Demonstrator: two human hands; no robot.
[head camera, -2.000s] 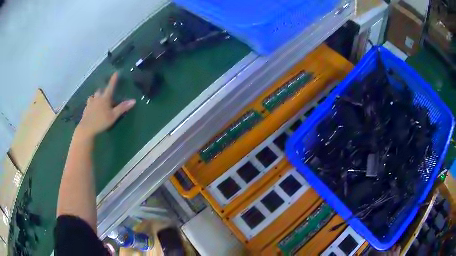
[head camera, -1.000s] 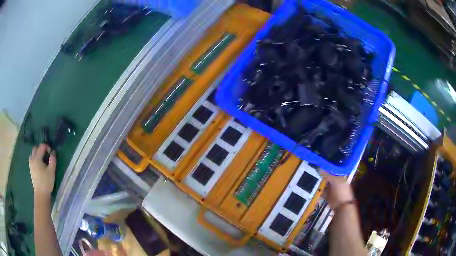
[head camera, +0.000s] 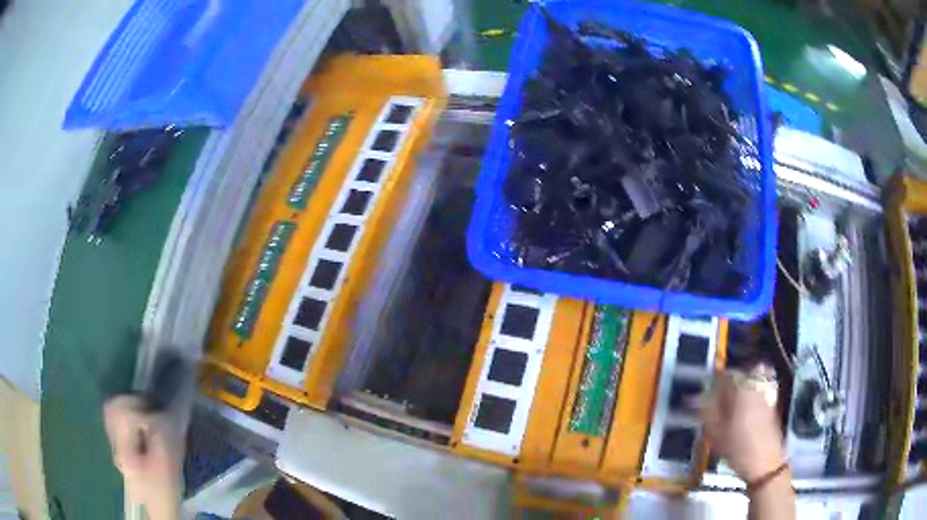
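Note:
A blue bin (head camera: 760, 305) heaped with black power adapters (head camera: 630, 152) rests over the right orange test tray (head camera: 559, 401). The left orange test tray (head camera: 323, 229) lies apart from it, with adapter slots along a white strip and green connector boards. My left hand (head camera: 142, 437) is blurred at the lower left beside a dark blurred object, seemingly an adapter; its grip cannot be made out. My right hand (head camera: 747, 416) is at the right tray's right edge, partly over its slots, blurred, fingers not clear.
A green belt (head camera: 91, 305) runs along the left with loose black adapters (head camera: 132, 173) and another blue bin (head camera: 188, 61). A metal rail (head camera: 213, 183) separates it from the trays. A dark gap with conveyor parts (head camera: 422, 274) shows between the trays. Metal fixtures (head camera: 821, 264) stand at right.
The view has shifted. The right tray and its bin have moved right, away from the left tray, opening a gap. My left hand has moved from the belt towards the rail.

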